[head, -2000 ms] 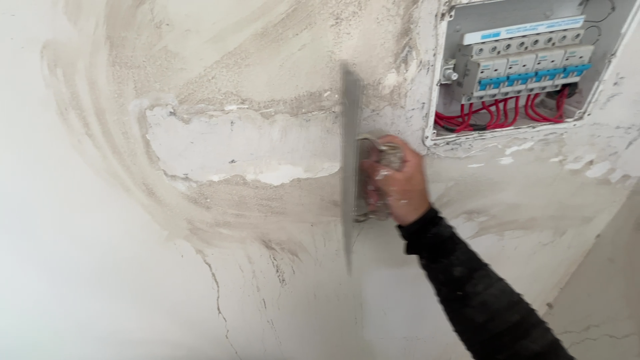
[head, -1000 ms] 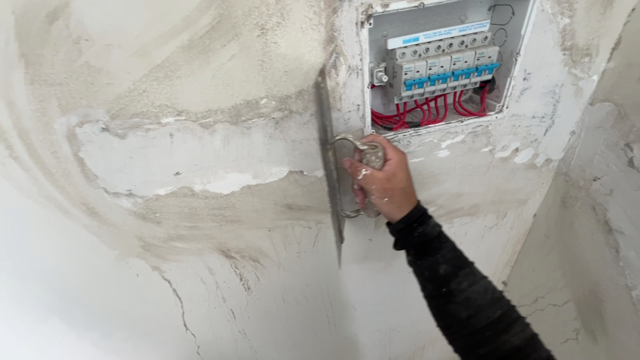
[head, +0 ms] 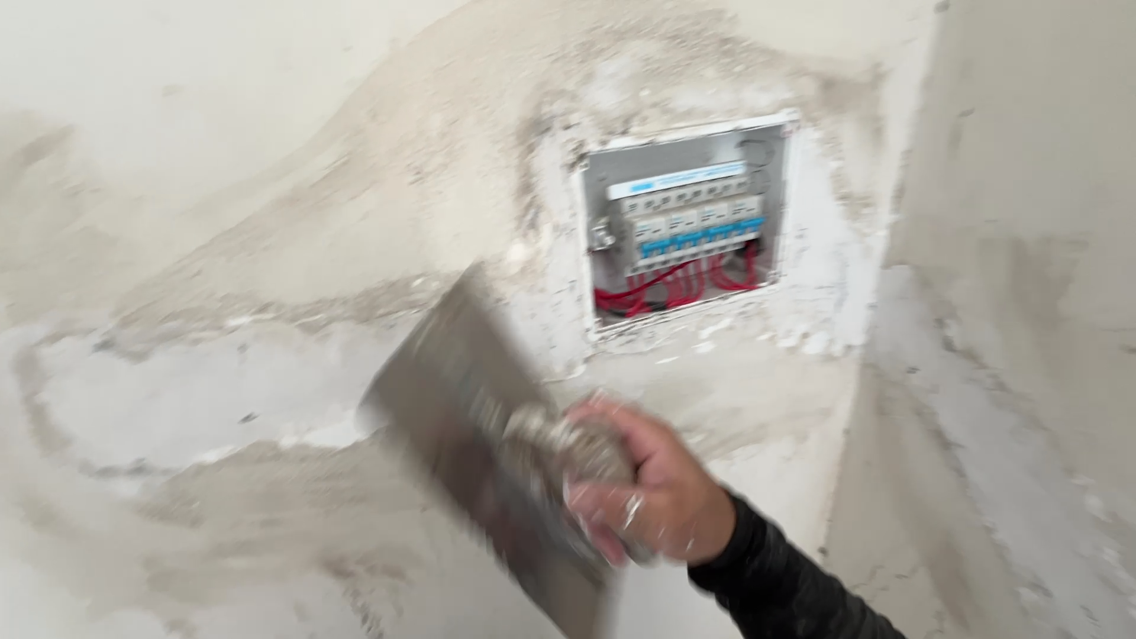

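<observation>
My right hand [head: 657, 488], in a black sleeve and smeared with plaster, grips the handle of a plastering trowel [head: 479, 435]. The trowel's wide metal blade is blurred by motion and slants from upper left to lower right, its broad face toward me. Behind it is a plastered wall [head: 284, 240] with a band of whiter plaster [head: 204, 382] to the left of the blade. Above and right of the hand, an open electrical distribution box [head: 599, 266] sits recessed in the wall. My left hand is out of view.
Inside the box are circuit breakers [head: 697, 226] with blue switches and red wires [head: 674, 288] below them. Rough plaster surrounds its frame. A wall corner runs down to the right of the box, with another patched wall [head: 1021, 266] beyond it.
The trowel, earlier seen nearly edge-on against the wall left of the box, has turned so that its blade face shows. My right hand still holds it, now farther below the box.
</observation>
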